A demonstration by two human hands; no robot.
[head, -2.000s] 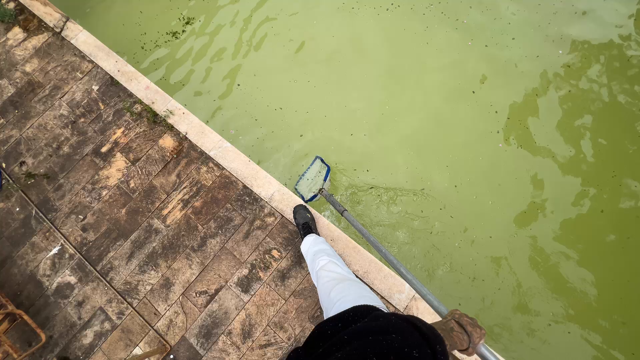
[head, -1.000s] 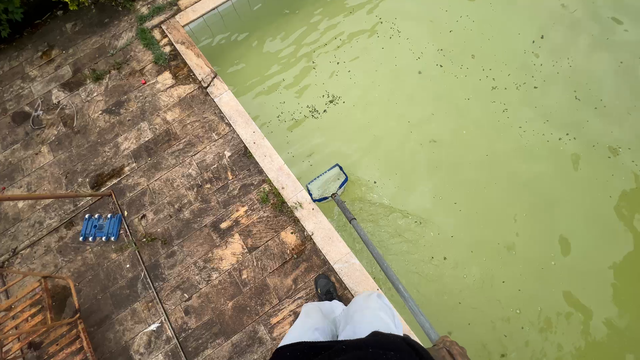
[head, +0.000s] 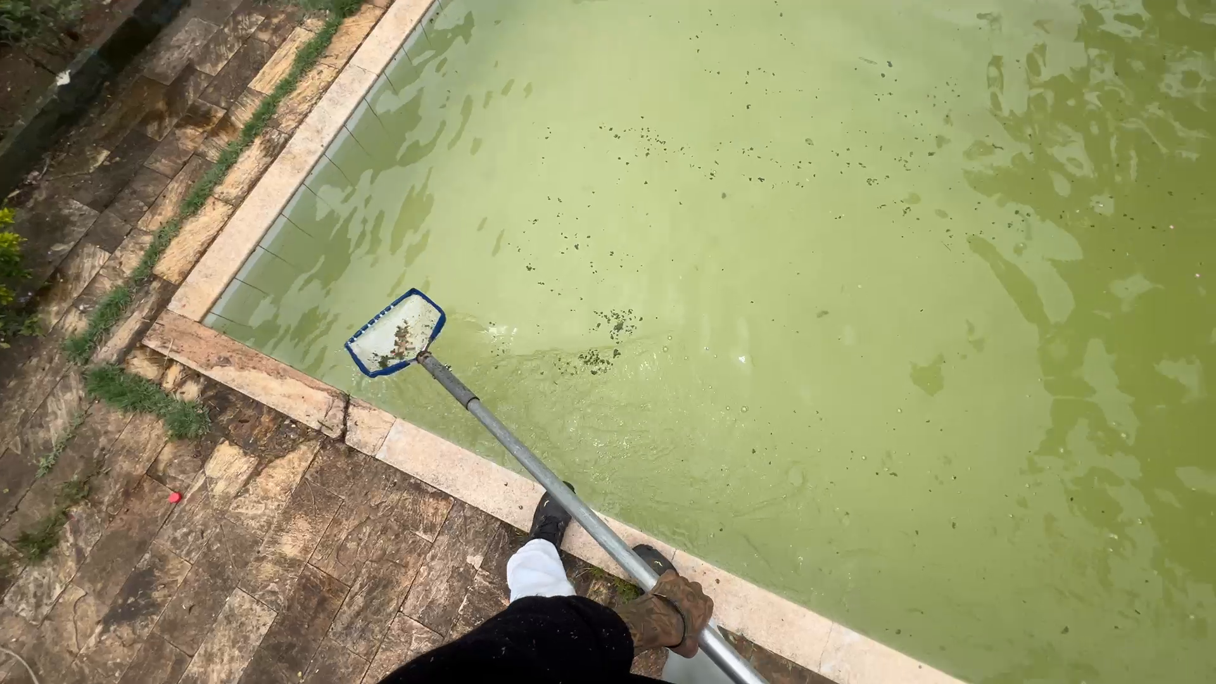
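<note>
My left hand [head: 682,610] is closed around the metal pole [head: 560,489] of a pool leaf skimmer, near the bottom of the view. The pole slants up and left across the pool edge. At its far end, the blue-framed skimmer net [head: 397,332] is over the green water close to the pool's corner, with dark debris and leaves on its pale mesh. Whether the net touches the water is hard to tell. More dark floating debris [head: 617,323] lies right of the net. My right hand is out of view.
Pale stone coping [head: 456,465] borders the green pool water [head: 807,380]; my black shoes [head: 551,518] are at this edge. Worn stone paving [head: 285,541] lies to the left, with grass strips [head: 142,399] and a small red object [head: 174,497].
The view has shifted toward the pool's corner. The skimmer has moved along the edge toward that corner, and dark debris now shows on its mesh. My left hand stays on the pole.
</note>
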